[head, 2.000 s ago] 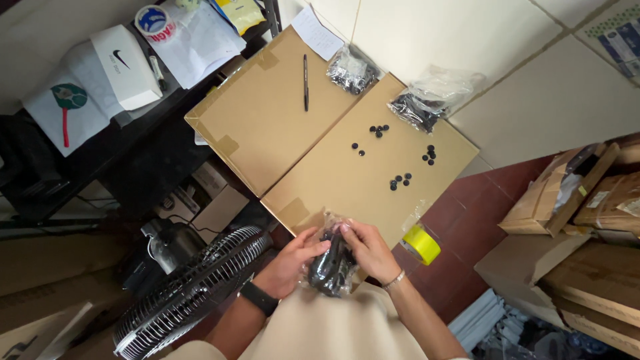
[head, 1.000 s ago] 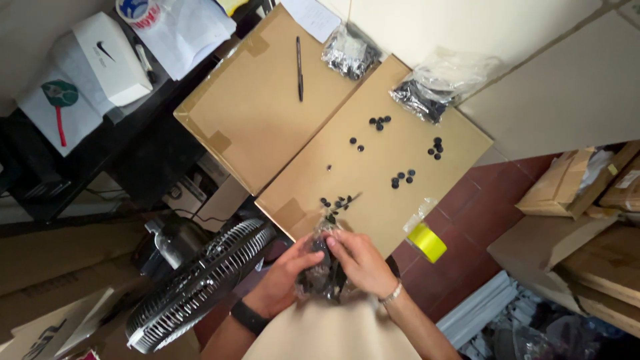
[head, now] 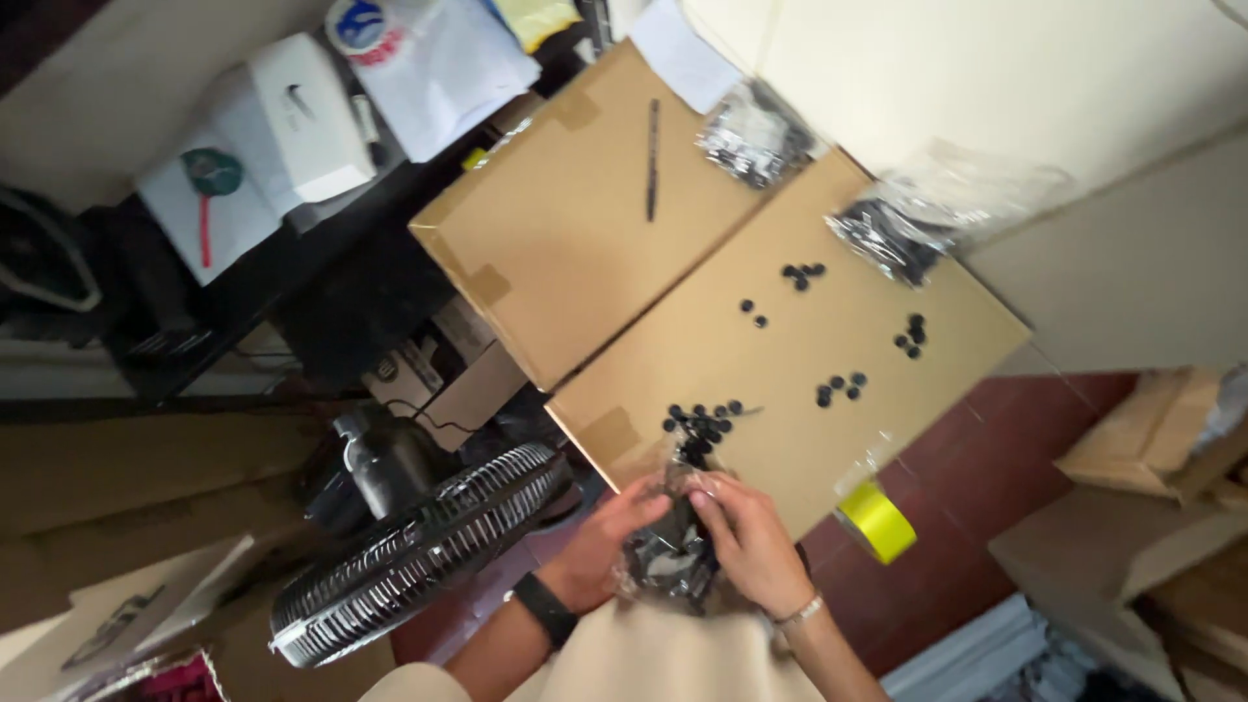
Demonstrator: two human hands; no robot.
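Observation:
Between my left hand (head: pixel 609 541) and my right hand (head: pixel 751 536) is a clear plastic bag (head: pixel 673 556) of small black parts, both hands gripping its upper part. Its mouth lies at the near edge of a cardboard box (head: pixel 721 361), where a pile of small round black pieces (head: pixel 700 429) spreads out from it. Farther up the box sit small clusters of like pieces (head: pixel 802 275), (head: pixel 912 336), (head: pixel 840 388) and a pair (head: pixel 754 313). Two more clear bags with dark parts, one at the top (head: pixel 756 136) and one at the right (head: pixel 892 234), rest on the cardboard.
A black pen (head: pixel 652 161) and a paper sheet (head: pixel 685 54) lie on the second cardboard box (head: pixel 575 224). A black fan (head: pixel 419 556) stands left of my arms. A yellow tape roll (head: pixel 877 522) hangs at the right edge. Cardboard boxes (head: pixel 1102 526) stand at right.
Small black pieces have come out onto the cardboard beside the bag's mouth; two seconds ago none lay there. The pile has grown since one second ago. Both hands still hold the bag.

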